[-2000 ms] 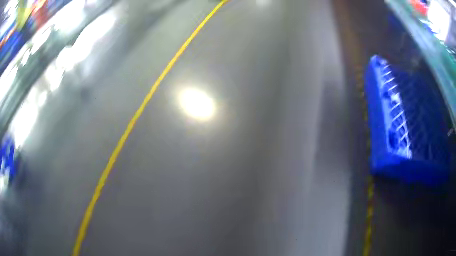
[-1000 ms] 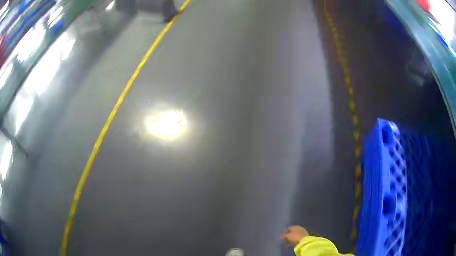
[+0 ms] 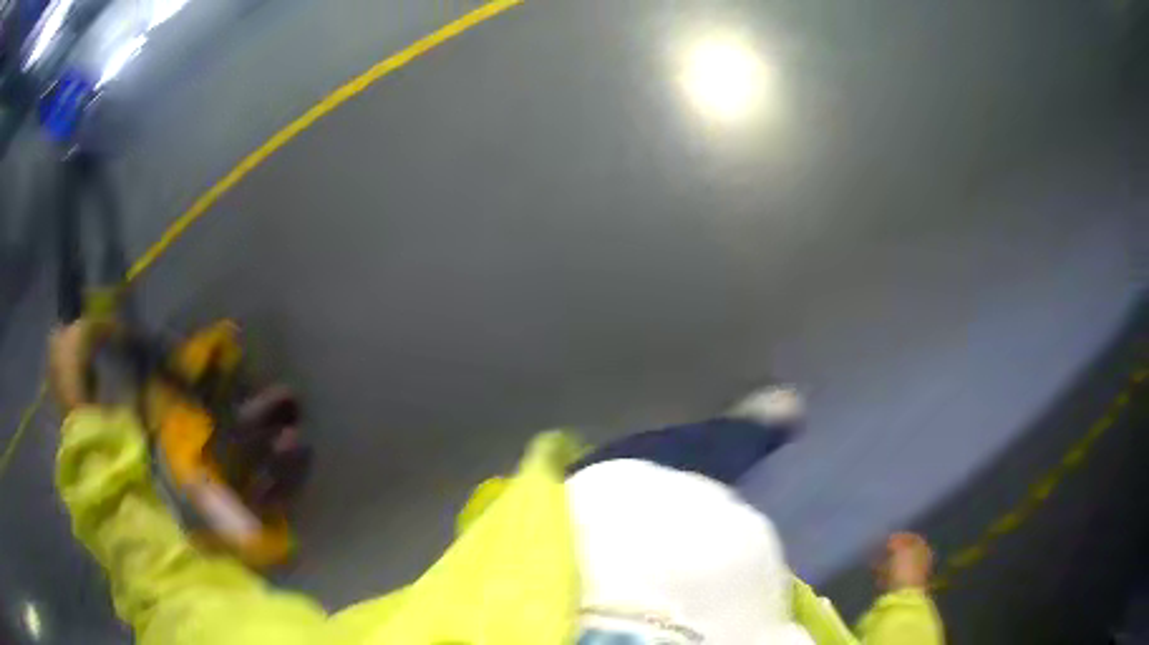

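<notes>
The yellow-orange hand pallet truck (image 3: pixel 187 435) is at the lower left, blurred. Its black handle (image 3: pixel 69 233) rises above the body towards the far left. My left hand (image 3: pixel 69 363), in a yellow-green sleeve, is closed around the lower part of the handle; its fingers are blurred. My right hand (image 3: pixel 905 561) is small and blurred at the lower right, away from the truck. Nothing shows in it, and its finger pose is unclear. The truck's forks cannot be made out.
A yellow floor line (image 3: pixel 315 114) curves across the upper left. A yellow-black line (image 3: pixel 1058 473) runs at the lower right. A blue object (image 3: pixel 63 103) is at the upper left. My dark trouser leg and pale shoe (image 3: pixel 769 406) are below centre, beside a white rounded shape (image 3: pixel 680 548).
The view has swung, and the blue pallets at the right have left it. The pallet truck and my left hand on its handle have come into view. My right hand appears farther right.
</notes>
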